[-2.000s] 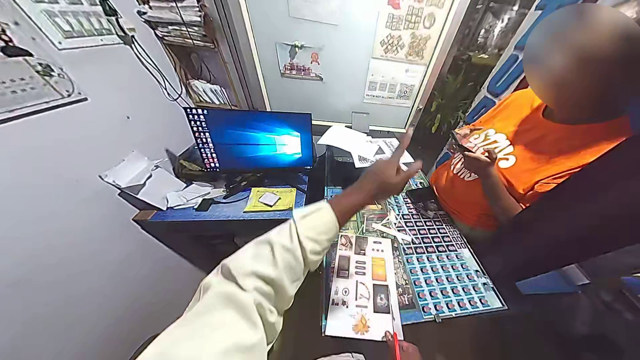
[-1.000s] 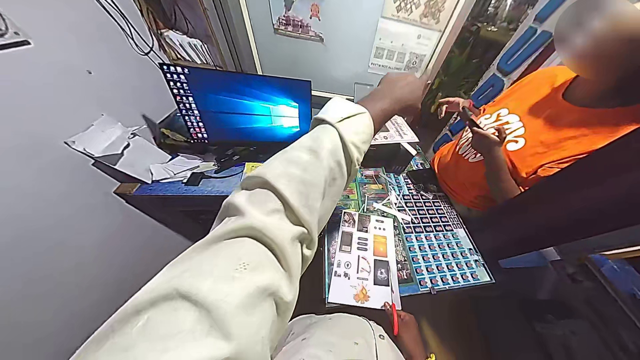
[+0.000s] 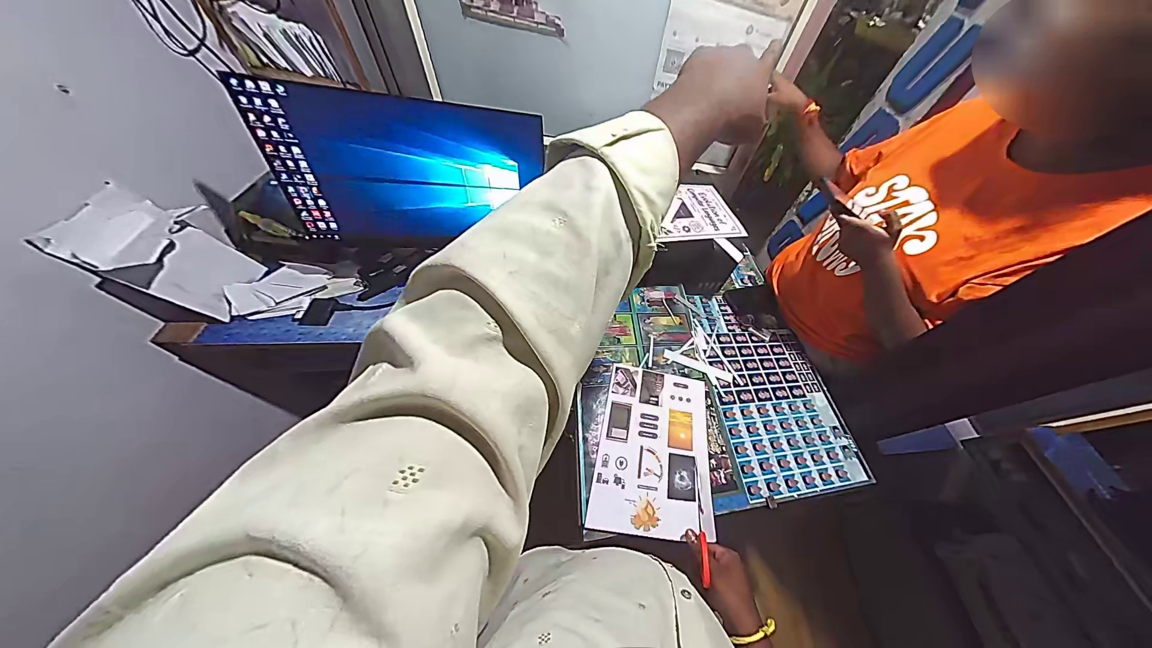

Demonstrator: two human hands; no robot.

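Observation:
My left hand (image 3: 724, 94) is stretched far forward in a cream sleeve, over the far side of the table. Its fingers meet or overlap the other person's hand (image 3: 787, 94), so contact and grip are unclear. Low in the view, my right hand (image 3: 727, 580) is shut on red-handled scissors (image 3: 705, 560). The blades lie along the right edge of a white printed sheet (image 3: 661, 531) with small pictures. Beneath and beside this sheet are sheets of small portrait photos (image 3: 783, 450) and colour prints (image 3: 664, 328). White paper strips (image 3: 697, 364) lie across them.
A person in an orange T-shirt (image 3: 972, 207) stands across the table, a phone (image 3: 837, 198) in one hand. A monitor (image 3: 387, 171) and loose papers (image 3: 189, 261) stand on the left desk. Behind my forearm, a printed sheet (image 3: 711, 211) rests on a dark box (image 3: 688, 267).
My left hand has moved forward and up from above the table. The other person has raised an arm toward it. My right hand still holds the scissors. The view has shifted.

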